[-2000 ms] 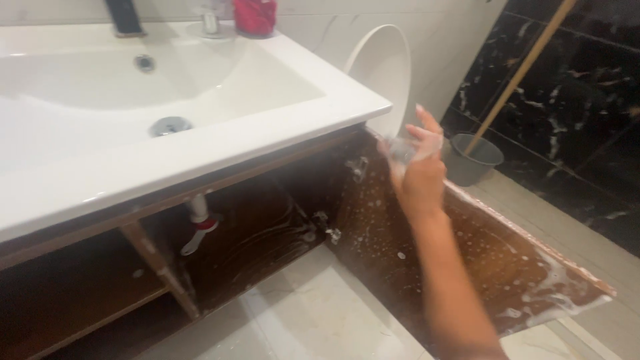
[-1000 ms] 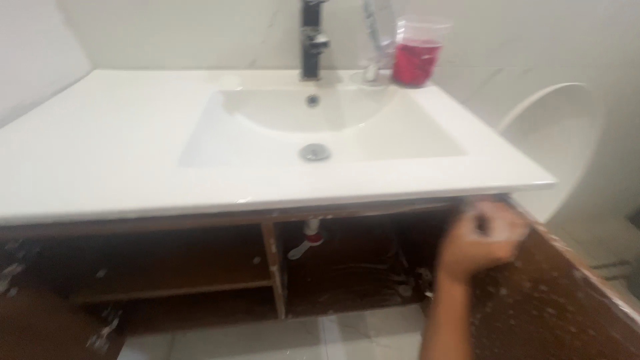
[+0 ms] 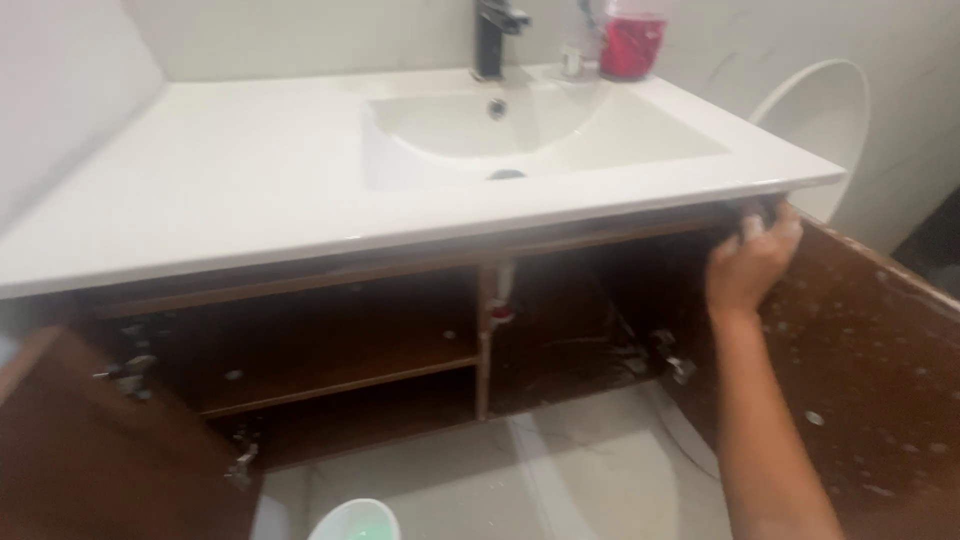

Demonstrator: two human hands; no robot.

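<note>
My right hand [image 3: 752, 262] is raised to the upper corner of the brown vanity cabinet, just under the white countertop's edge [image 3: 600, 210]. Its fingers are curled beside the top of the right cabinet door [image 3: 862, 360], and whitish suds show on the fingertips. Blur and shadow hide what the fingers hold or touch. White spots dot the inner face of that door, and a metal hinge [image 3: 673, 358] shows below my hand. My left hand is out of view.
The left cabinet door [image 3: 97, 450] also hangs open. A basin [image 3: 480, 142], black faucet [image 3: 490, 37] and cup of red stuff [image 3: 632, 45] are above. A white container [image 3: 356, 519] holds greenish liquid below. A raised toilet lid [image 3: 825, 105] stands at right.
Two seconds ago my right hand was beside the door with a whitish, translucent thing in it; it is now at the cabinet's upper corner. The view has swung left.
</note>
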